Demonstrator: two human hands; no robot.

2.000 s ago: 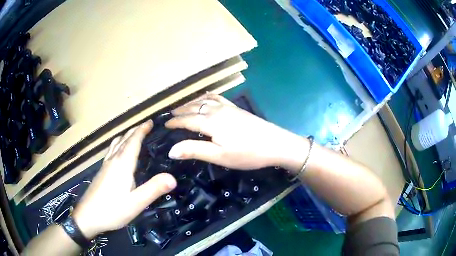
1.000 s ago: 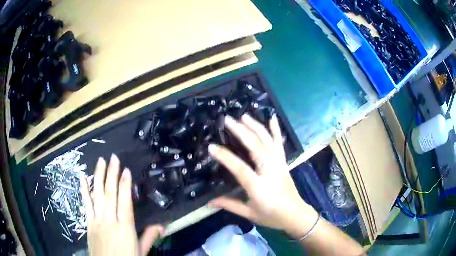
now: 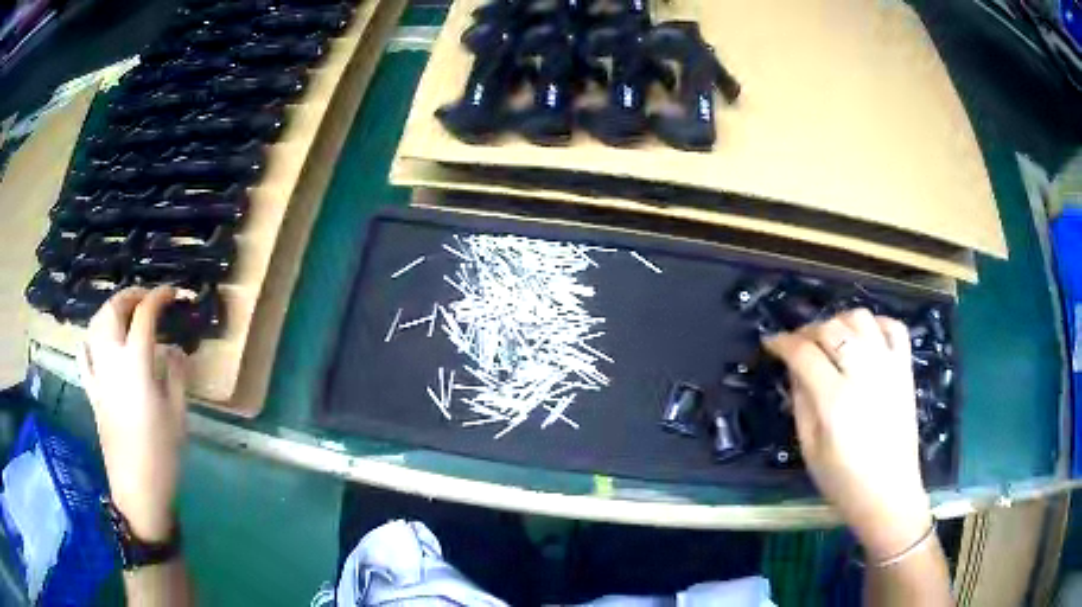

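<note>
Black plastic bodies (image 3: 178, 204) lie in tight rows on cardboard at the left. My left hand (image 3: 142, 409) has its fingers curled round the near end body (image 3: 202, 318) of these rows. Small glossy black parts (image 3: 931, 368) lie heaped at the right of the black tray (image 3: 641, 391). My right hand (image 3: 857, 415) is over this heap with its fingers bent down among the parts; whether it holds one is hidden. A loose pile of thin silver-white metal pins (image 3: 522, 326) lies at the tray's left, between my hands.
Stacked cardboard sheets (image 3: 831, 131) stand behind the tray, with more black bodies (image 3: 617, 77) in rows on top. A blue basket (image 3: 59, 504) is at the lower left, below the green bench edge. Part of a blue bin (image 3: 1062, 279) shows at the right.
The view has swung left. My left hand has moved from the tray to the rows of bodies at the left. My right hand is still at the parts heap, its fingers now drawn together.
</note>
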